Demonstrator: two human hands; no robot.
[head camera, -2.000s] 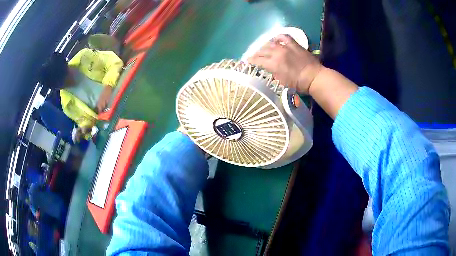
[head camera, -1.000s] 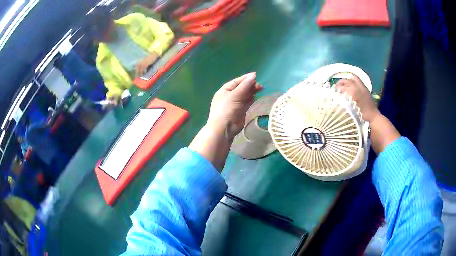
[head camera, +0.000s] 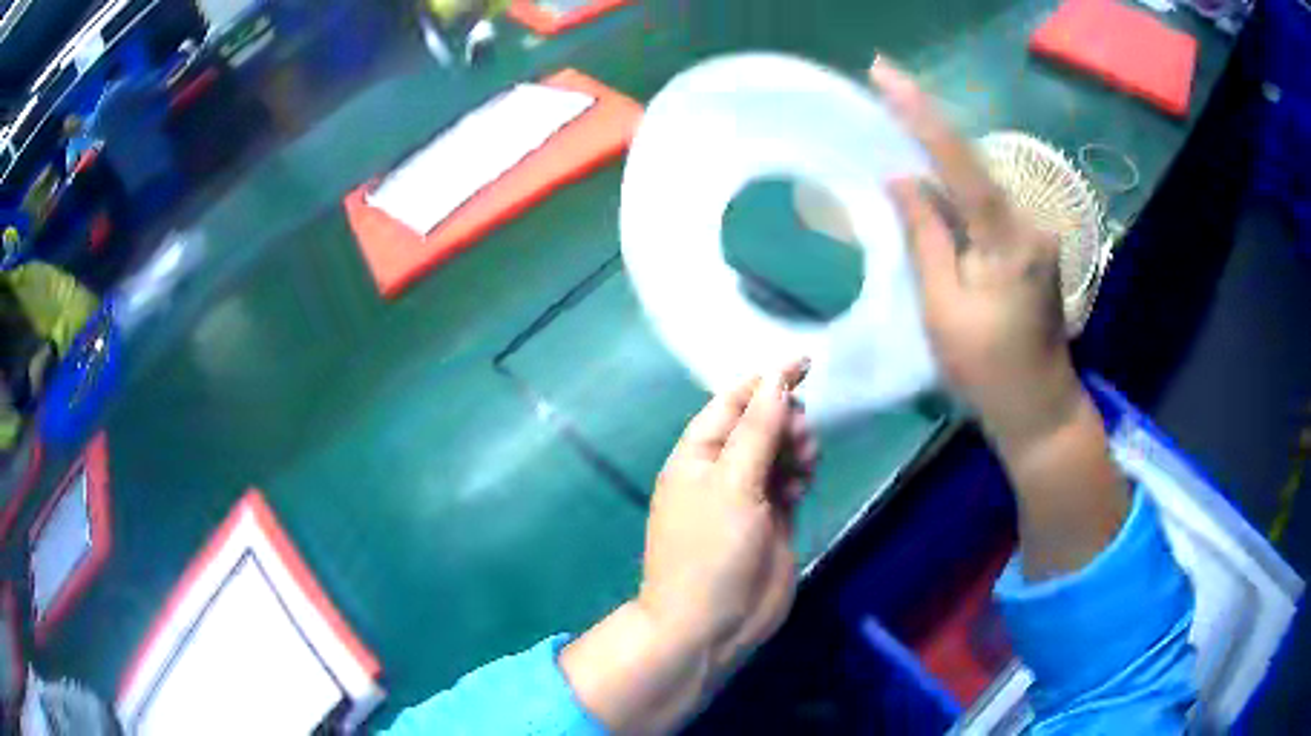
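A wide white paper ring (head camera: 676, 216), likely a tape roll liner, is held up over the green mat. My right hand (head camera: 992, 288) is blurred and grips its right side, index finger pointing up. My left hand (head camera: 726, 503) is at the ring's lower edge with thumb and fingertips pinched together; whether they hold the ring or a thin strand I cannot tell. A thin black bezel frame (head camera: 564, 305) lies on the mat, partly hidden behind the ring and my left hand.
The cream fan (head camera: 1071, 216) stands behind my right hand. A red board with a white panel (head camera: 489, 151) lies across the bench (head camera: 374, 475); a bare red board (head camera: 1119, 55) is far right. A white sheet with a black frame (head camera: 237, 661) is lower left. A blue bin (head camera: 899, 661) is below the edge.
The view has swung, so the fan now sits farther right. My right hand has brought the white ring out from behind the fan, and my left hand has come to the ring's lower edge.
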